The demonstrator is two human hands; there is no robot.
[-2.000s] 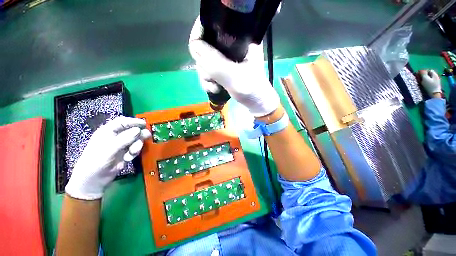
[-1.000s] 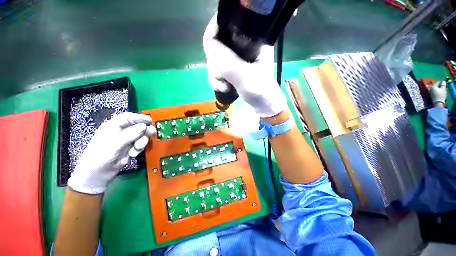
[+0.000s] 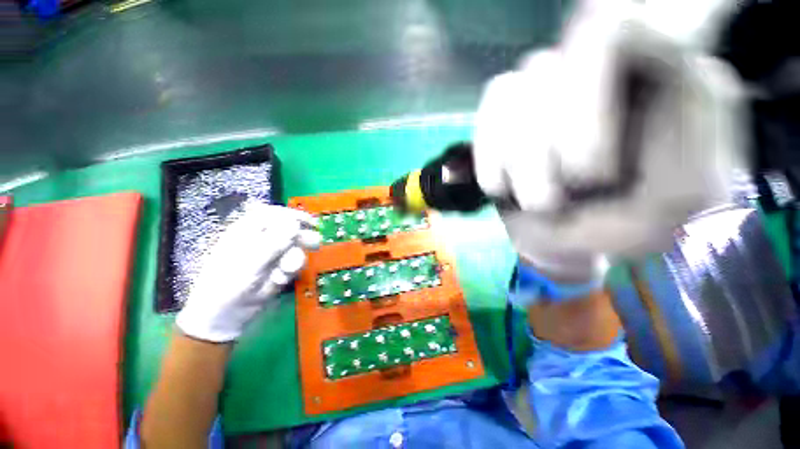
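Observation:
The orange-brown fixture (image 3: 388, 307) lies on the green bench with three green circuit boards (image 3: 379, 278) in its recesses. My right hand (image 3: 605, 149), gloved and blurred, is shut on the electric screwdriver (image 3: 452, 180). The tool is raised large in front of the camera, its yellow-ringed nose pointing left over the top board. Its rear part is cut off by the frame. My left hand (image 3: 250, 263), in a white glove, is at the fixture's upper left corner with thumb and fingertips together. Whether a screw is between them is too small to tell.
The black screw tray (image 3: 167, 237) with silvery screws lies left of the fixture, partly under my left hand. A red mat (image 3: 70, 316) is at far left. Silvery finned stock (image 3: 732, 289) is at right, partly hidden by my right hand. A dark green surface runs across the back.
My right hand has lifted towards the camera and right, and the screwdriver has tilted from steep to nearly level. The view has shifted, so the bench things appear further right. My left hand stays beside the fixture.

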